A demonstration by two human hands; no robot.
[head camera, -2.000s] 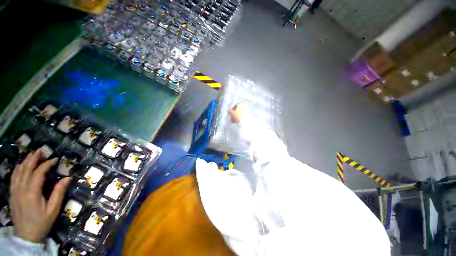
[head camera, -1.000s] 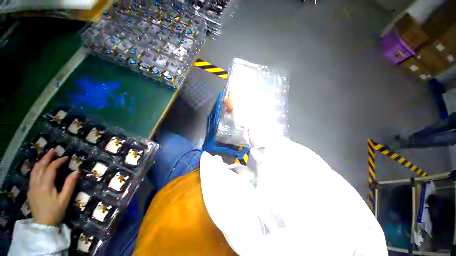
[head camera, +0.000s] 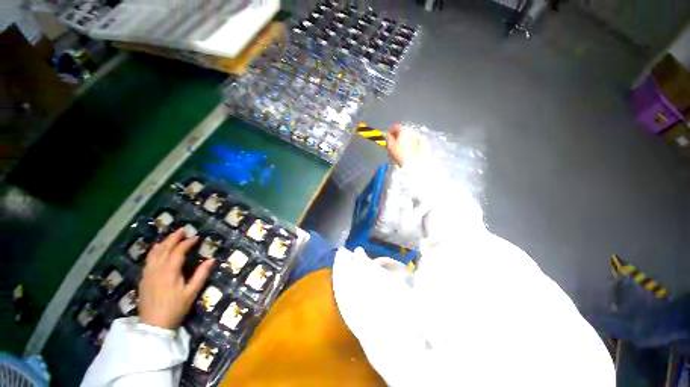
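Observation:
A clear blister tray holds rows of black modules with pale faces and small yellow spots. My left hand rests on the left part of this tray with its fingers apart, over some modules, and no held thing shows. My right hand is reached out beyond the bench edge, at the upper left of clear empty plastic trays on a blue stand. Glare on the white sleeve and plastic hides its grip. Clear plastic also shows just right of this hand.
Blue film scraps lie on the green bench. Filled clear trays sit beyond them, beside a white tray stack on brown board. A pale rail borders the green belt. A blue fan is lower left. A person's leg shows at right.
The view has shifted, so the bench sits further right. My right hand has moved up to the upper left end of the clear trays. My left hand stays on the module tray.

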